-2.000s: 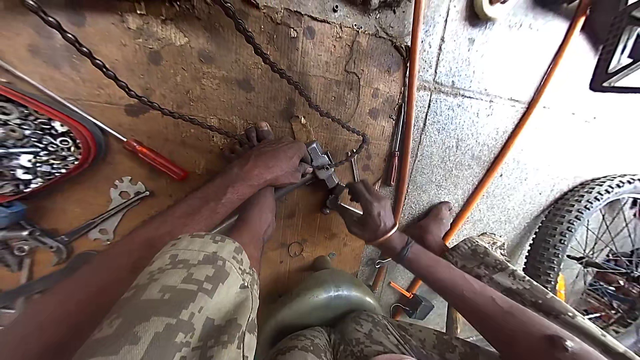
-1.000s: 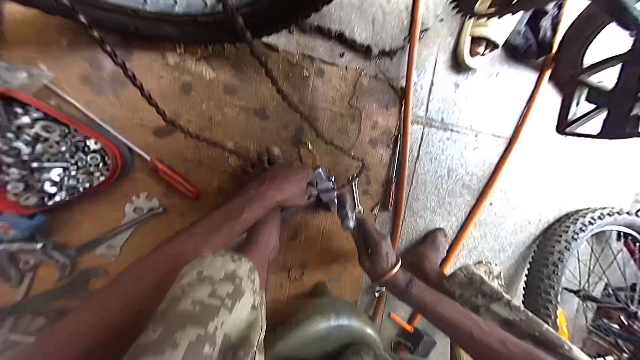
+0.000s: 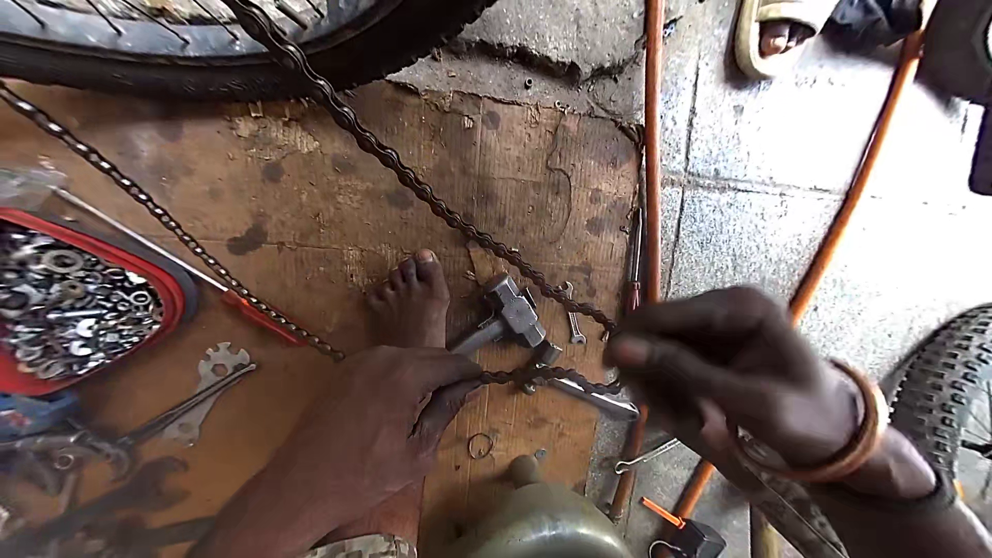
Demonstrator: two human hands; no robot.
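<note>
A dark bicycle chain (image 3: pixel 418 186) runs down from the wheel at the top left and loops back near the centre. My left hand (image 3: pixel 387 411) grips its lower run, finger and thumb closed on the links. At the chain's right-hand bend, my right hand (image 3: pixel 713 364) pinches the links, its fingers slightly blurred. Between the two runs a steel hammer (image 3: pixel 515 310) lies on the brown cardboard, its handle pointing toward my left hand. A small spanner (image 3: pixel 573 314) rests right of the hammer. Below the chain lies another metal tool (image 3: pixel 593 399), partly hidden by my right hand.
A red tray (image 3: pixel 174 310) of nuts and washers stands at left, beside a red-handled screwdriver (image 3: pixel 260 316), a flat multi-hole spanner (image 3: pixel 201 395) and more tools. An orange tube (image 3: pixel 653 155) crosses the floor. A bicycle tyre (image 3: pixel 922 387) is at right; another person's sandalled foot (image 3: pixel 775 39) is at the top.
My hands have moved off the hammer and metal tool and now hold the chain, which is lifted. A wheel has come into view at the top left as the view shifted.
</note>
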